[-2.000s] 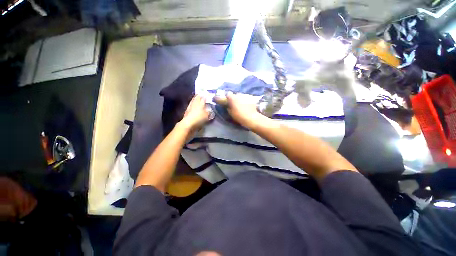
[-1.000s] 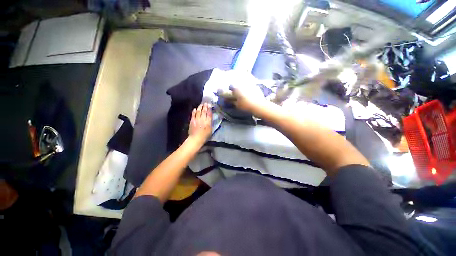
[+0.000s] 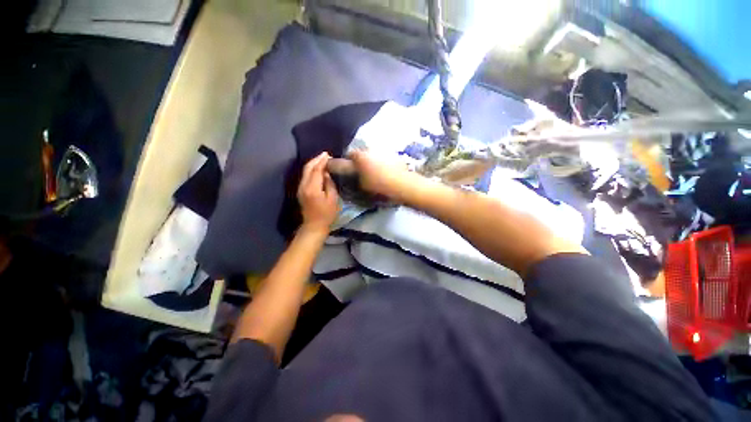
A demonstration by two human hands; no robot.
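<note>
The garment, dark on one side and white with dark stripes (image 3: 461, 247) on the other, is spread over the grey ironing pad (image 3: 255, 157). My right hand (image 3: 372, 176) is closed on the steam iron (image 3: 342, 169), whose brown handle end shows at the fingers; its sole is mostly hidden. My left hand (image 3: 317, 196) is on the dark part of the garment, just left of the iron, its fingertips close to the handle; whether it grips cloth cannot be seen. A wrapped hose (image 3: 449, 107) hangs down behind my right hand.
A pale wooden edge (image 3: 156, 157) borders the pad at left, with a white and dark piece (image 3: 177, 247) on it. Scissors or snips (image 3: 49, 169) lie on the dark side table. Red baskets (image 3: 700, 284) and heaped cloth are at right. Bright glare covers the back.
The view has turned and shifted. My left hand, flat with fingers spread a second ago, is now higher and close against the iron. My right hand has moved left with the iron, toward the dark cloth.
</note>
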